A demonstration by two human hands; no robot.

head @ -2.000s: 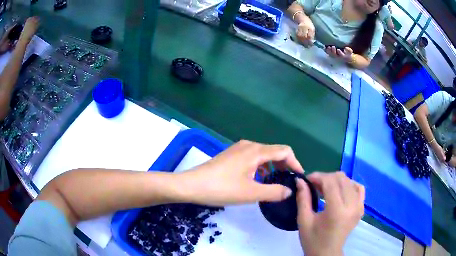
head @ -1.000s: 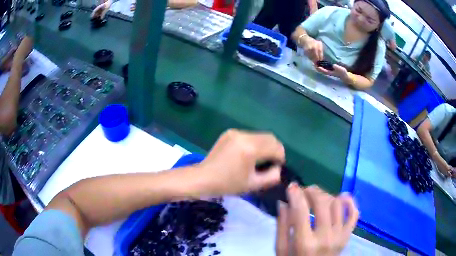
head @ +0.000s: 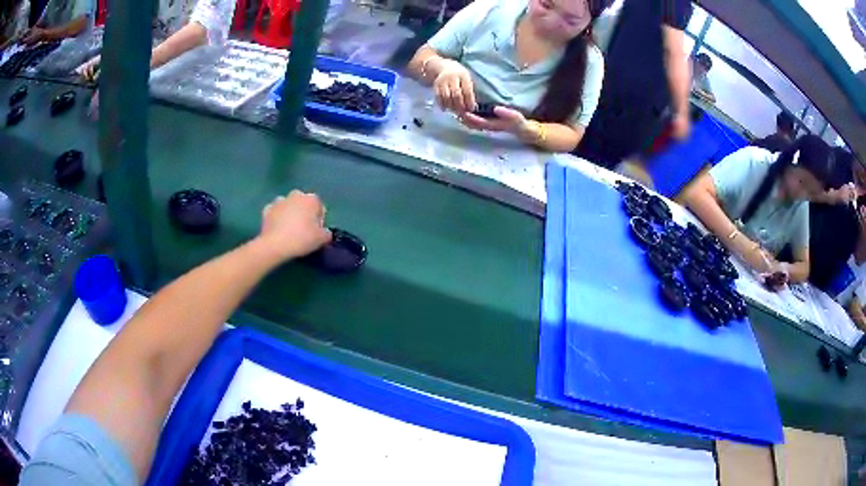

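My left hand (head: pixel 296 226) reaches over the green conveyor belt (head: pixel 427 275), its fingers on the left edge of a round black housing (head: pixel 342 252) that lies on the belt. Another black housing (head: pixel 194 210) lies on the belt to its left. The blue parts tray (head: pixel 380 387) with a white bottom is nearest me, with a loose pile of small black parts (head: pixel 252 444) at its left side. My right hand is out of the picture.
A blue cup (head: pixel 101 289) stands at left, beside a green post (head: pixel 128 142) and a blister tray (head: pixel 43 237). A blue sheet (head: pixel 636 323) heaped with black housings (head: pixel 688 261) lies at right. Workers sit across the belt behind another blue tray (head: pixel 347 92).
My left hand has moved from above the tray out to the belt with the housing. My right hand has left the picture. The view has shifted to the right.
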